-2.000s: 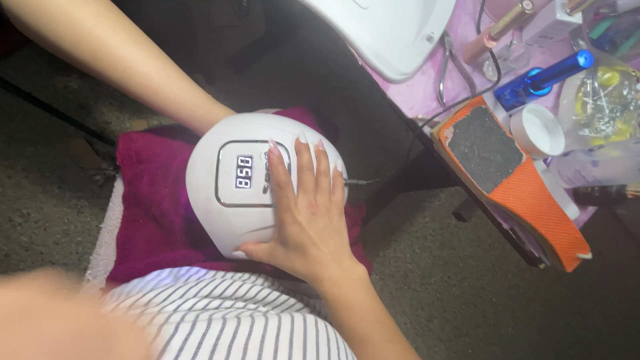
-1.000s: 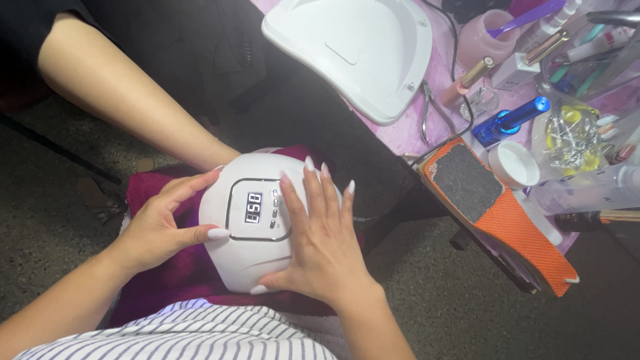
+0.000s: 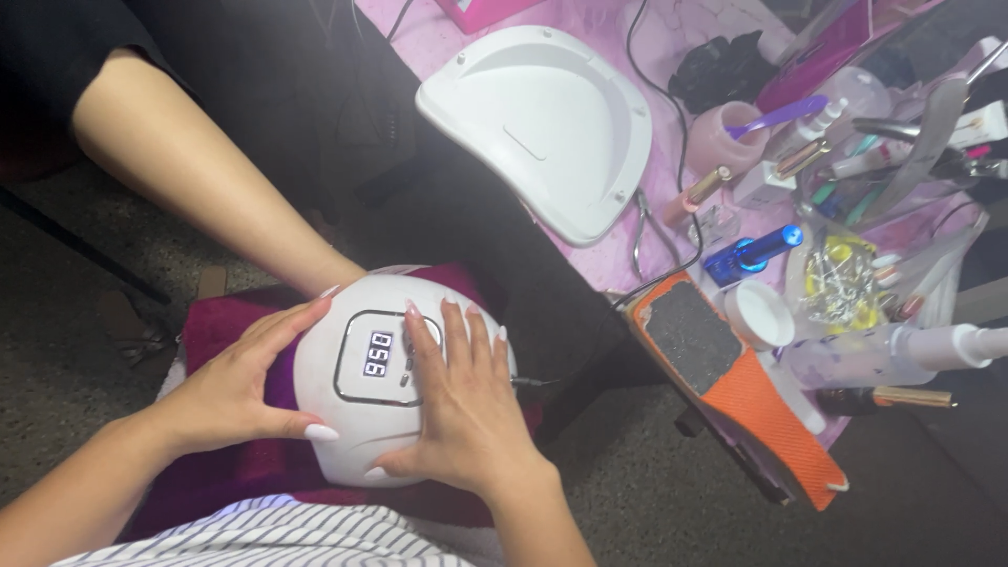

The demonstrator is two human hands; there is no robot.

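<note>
A white nail-curing lamp [image 3: 370, 441] with a lit digital display rests on a dark magenta towel [image 3: 213, 472] over my lap. My left hand [image 3: 260, 378] touches the lamp's left edge, thumb and fingers spread. Across its top right lies my right hand [image 3: 465, 394], fingers apart and pressed to the shell near the buttons. Another person's forearm [image 3: 213, 181] reaches in from the upper left; that person's hand is hidden under the lamp.
On the pink table [image 3: 606, 268] to the right are a white lamp base plate [image 3: 551, 134], cuticle nippers [image 3: 642, 228], a blue polish bottle [image 3: 732, 260], an orange foot file [image 3: 776, 425], a white round lid [image 3: 760, 315] and a clear spray bottle [image 3: 858, 358]. A thin black cable crosses it.
My left hand, blurred at the lower left two seconds ago, has come onto the lamp's left side. My right hand has stayed on top. The view has shifted somewhat.
</note>
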